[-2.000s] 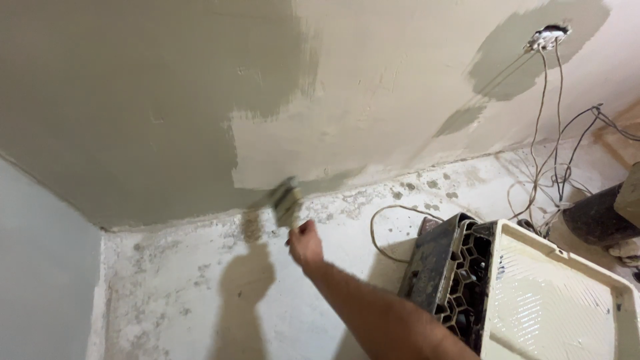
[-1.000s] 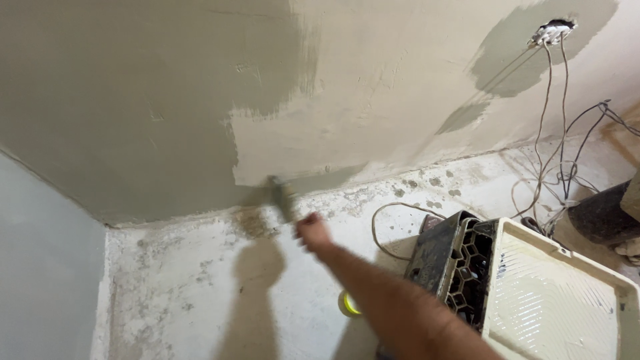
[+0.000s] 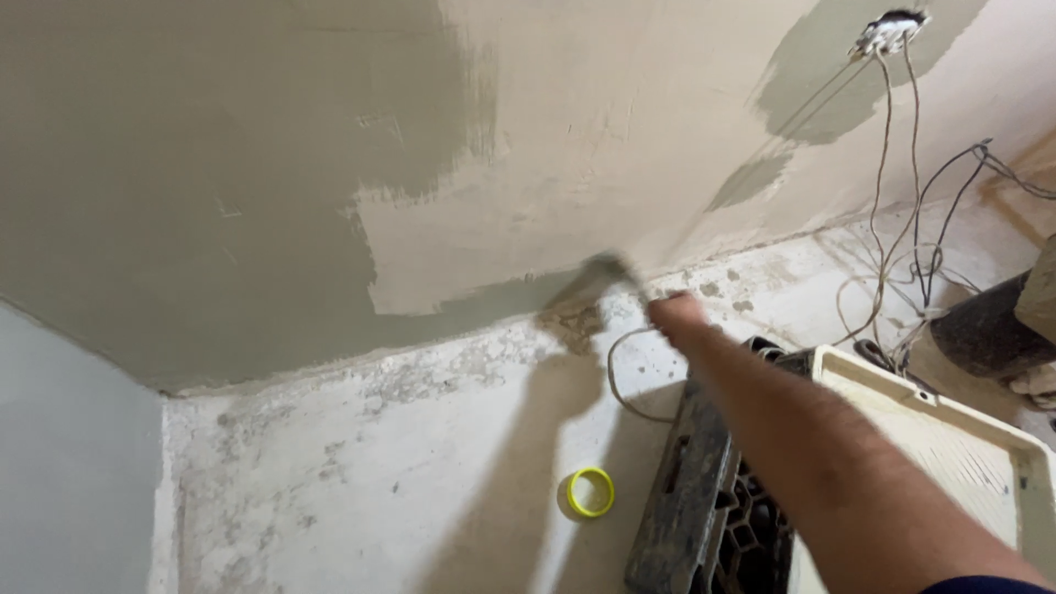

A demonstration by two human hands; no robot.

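My right hand is closed round the handle of a paintbrush, blurred by motion. The bristles are at the foot of the wall, just above the floor, at the right end of a damp-looking, darker strip. Dark coating covers the left part of the wall, with a ragged edge against the paler part. More dark coating surrounds a wall opening from which cables hang. My left hand is out of view.
A cream paint tray rests on a black plastic crate at lower right. A yellow ring lies on the white floor. Loose cables and a black cylindrical object are at the right.
My right hand and the brush have moved right along the wall's foot, and the dark strip there reaches farther right. The yellow ring, unseen in the oldest frame, now shows fully beside the arm.
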